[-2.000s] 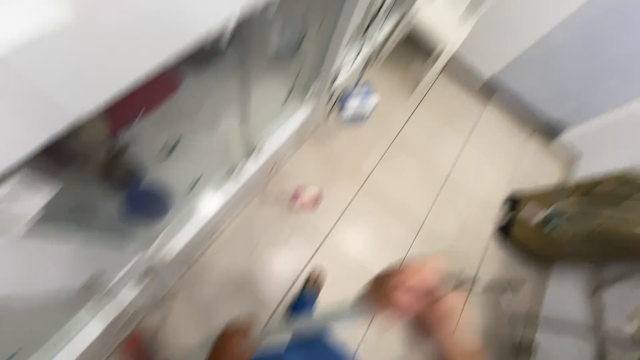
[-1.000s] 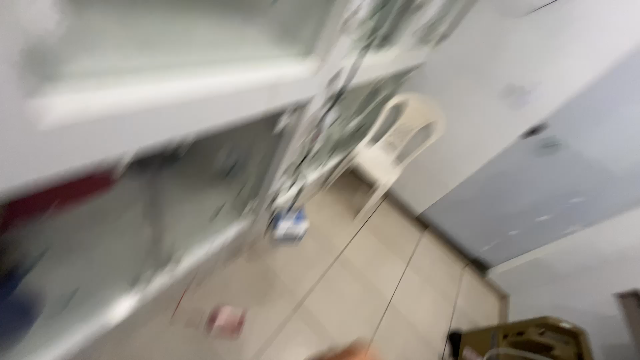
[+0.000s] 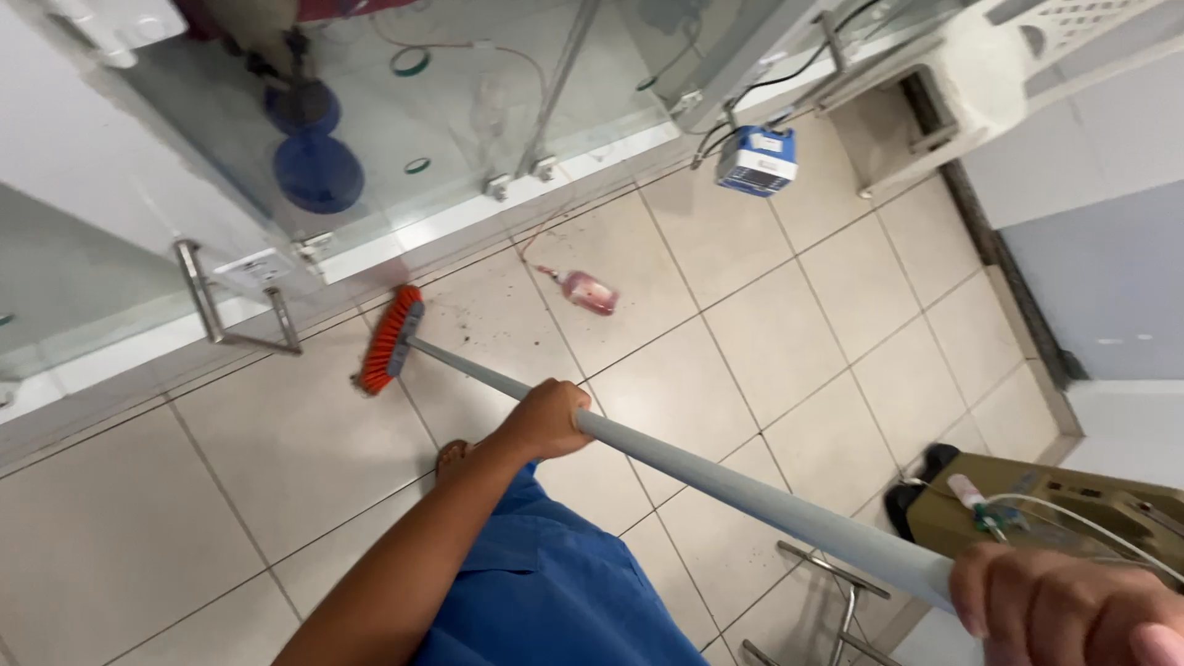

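A broom with orange bristles on a grey head (image 3: 396,340) rests on the tiled floor beside the low ledge of the glass-fronted enclosures. Its long pale grey handle (image 3: 740,490) runs up toward the lower right. My left hand (image 3: 546,418) is closed around the handle's middle. Near its upper end, at the lower right edge, my right hand (image 3: 1064,592) grips it, partly cut off by the frame. Dark bits of debris (image 3: 467,339) lie on the tiles right of the bristles. Past them lies a clear bottle with reddish contents (image 3: 590,292), a thin tube running from it to the enclosure.
A blue and white box (image 3: 758,160) stands by the ledge, near black cables. Beyond it is a white plastic chair (image 3: 980,74). An olive-coloured machine with tubing (image 3: 1045,509) and a metal stand (image 3: 846,592) are at right. A metal door handle (image 3: 236,314) juts out at left.
The view has swung and become sharp. The broom head, not discernible in the blurred earlier frames, now shows on the floor, with both hands on the handle.
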